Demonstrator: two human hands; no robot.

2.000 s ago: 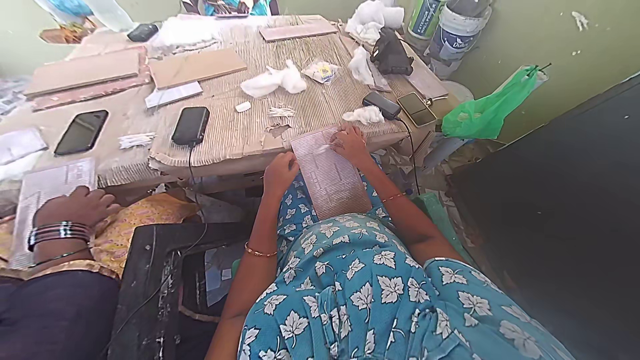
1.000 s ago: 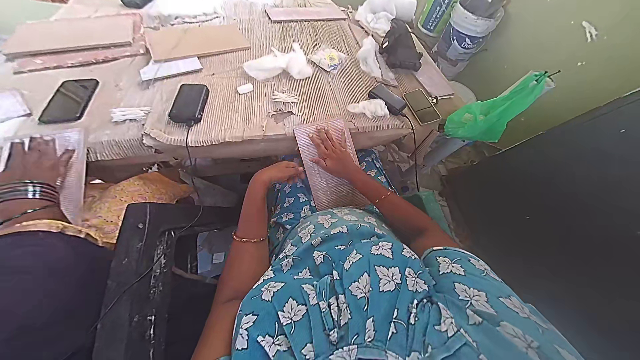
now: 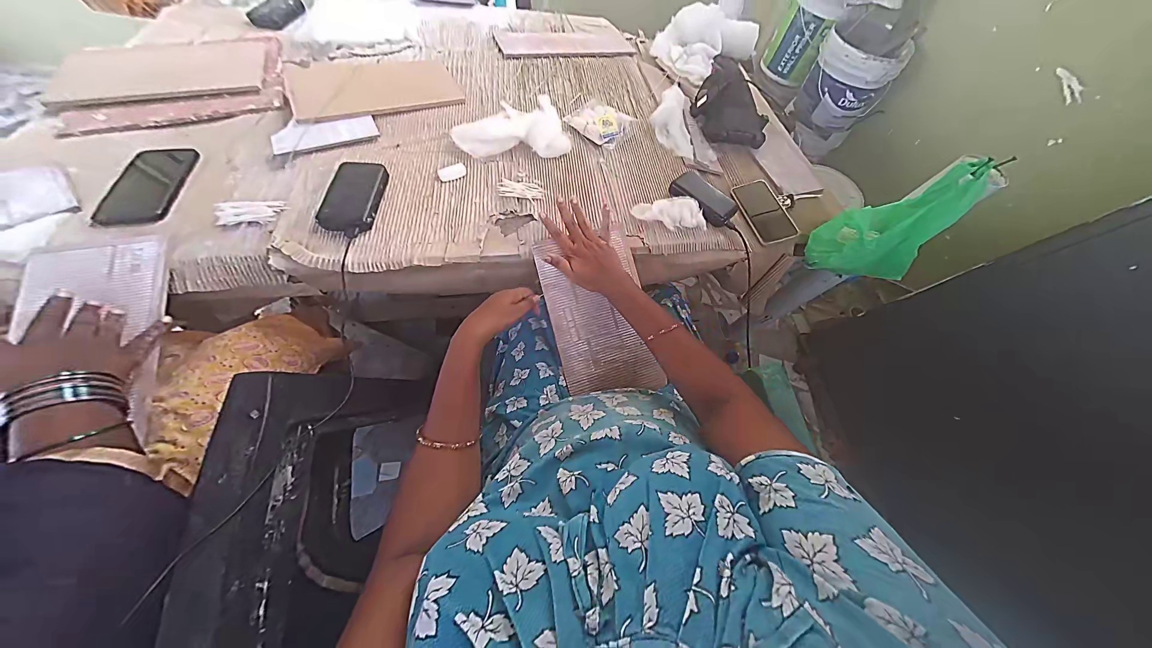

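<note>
A flat rectangular panel with a ribbed, clear-looking surface leans from my lap up against the table's front edge. My right hand lies on its upper part, palm down with the fingers spread. Beside the panel's left edge is my left hand, its fingers curled; whether something small is between them cannot be told. Cotton swabs and a white crumpled cotton piece lie on the table just beyond the panel.
Corrugated cardboard covers the table. On it are a black power bank with a cable, smartphones, flat boards and cotton wool. At left, a co-worker's hand rests on a similar panel. A green bag hangs right, near paint buckets.
Two seconds ago both my hands were at the panel's upper edges. My left hand has since come down beside it, and my right hand now lies flat on it. The co-worker's hand has shifted too.
</note>
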